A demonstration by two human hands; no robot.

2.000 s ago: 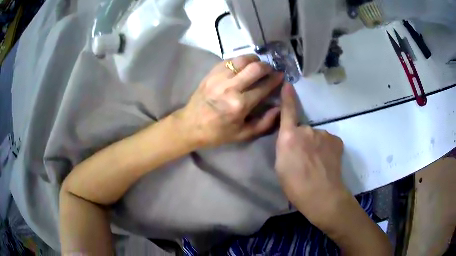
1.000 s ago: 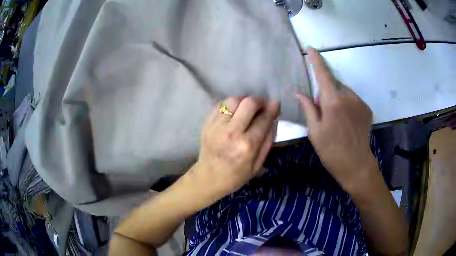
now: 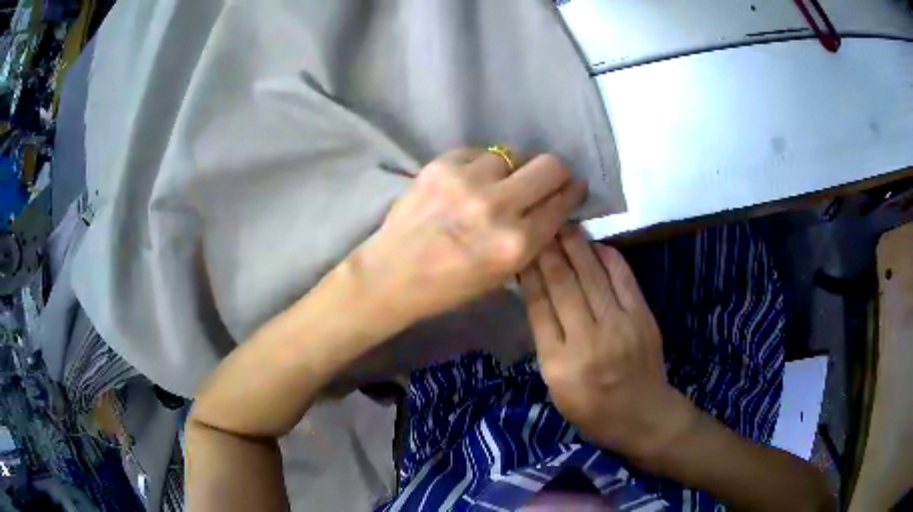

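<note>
The large grey-beige cloth panel [image 3: 300, 150] covers the left and middle of the table and hangs towards my lap. Its right edge and a pointed corner lie on the white table. My left hand [image 3: 491, 220], with a gold ring, is on the cloth near this corner, fingers curled and pinching its lower edge. My right hand [image 3: 601, 340] is just below and right of it, palm side hidden, fingers extended close together, fingertips meeting the left hand at the cloth edge. Whether the right fingers grip cloth is hidden.
The white table [image 3: 741, 140] has a curved front edge. Red-handled snips [image 3: 820, 24] are cut off at the top. Bundled cloth pieces [image 3: 95, 365] hang at the left. Blue-and-white striped clothing [image 3: 701, 290] shows below the table, with a brown board [image 3: 881, 370] at the far right.
The view has shifted down, so the machine is out of sight. The cloth edge has come away from the needle area. My right hand has moved down and left, beside my left hand.
</note>
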